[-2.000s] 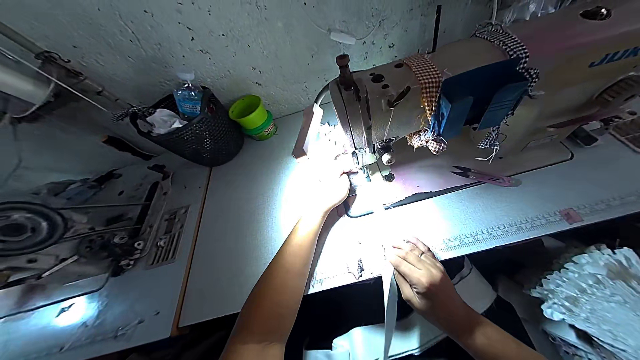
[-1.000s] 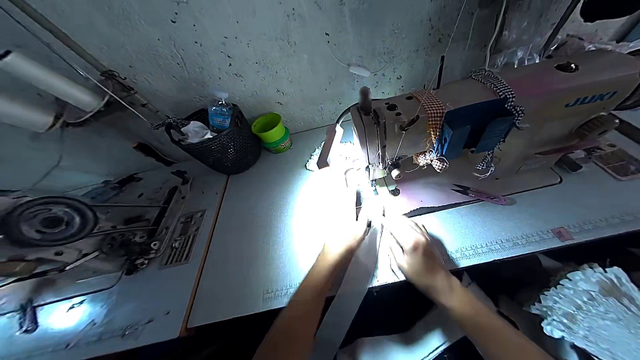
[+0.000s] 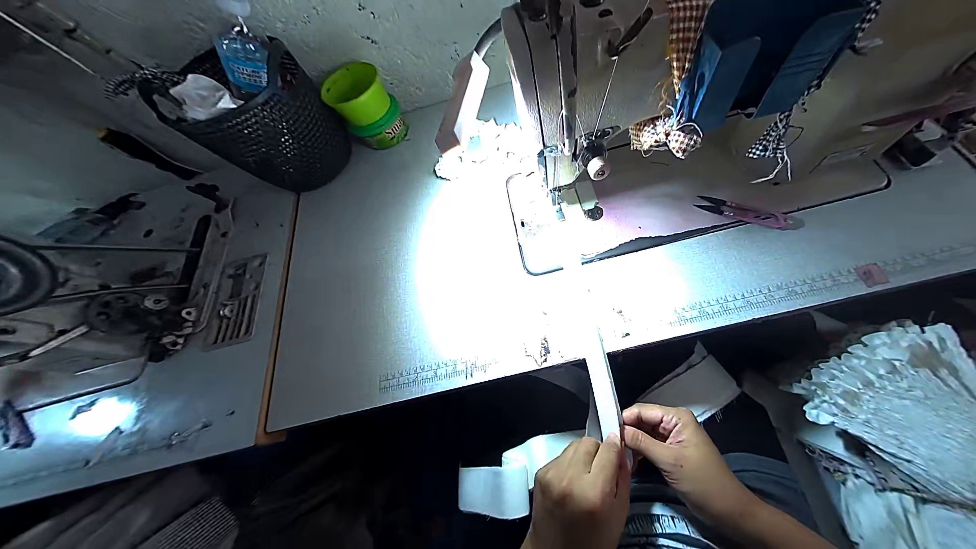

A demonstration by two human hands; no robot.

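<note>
A white fabric strip (image 3: 605,389) runs from the glare by the sewing machine's needle area down over the table's front edge. Below that edge, my left hand (image 3: 583,488) pinches the strip between thumb and fingers. My right hand (image 3: 675,450) grips the same strip just to the right, the fingertips of both hands close together. The industrial sewing machine (image 3: 534,91) stands above, its presser foot (image 3: 560,212) over the brightly lit plate; the strip's far end is lost in the glare. More white fabric (image 3: 496,488) hangs in a loop left of my left hand.
Pink thread snips (image 3: 751,215) lie on the machine bed. A dark woven basket (image 3: 267,137) with a bottle and a green cup (image 3: 357,95) stand at the back left. Another machine (image 3: 114,305) is at the left. Gathered white fabric (image 3: 900,404) is piled at the lower right.
Both hands have moved from beside the presser foot down toward my body, below the table edge, and now hold the strip there. The view has moved closer to the table.
</note>
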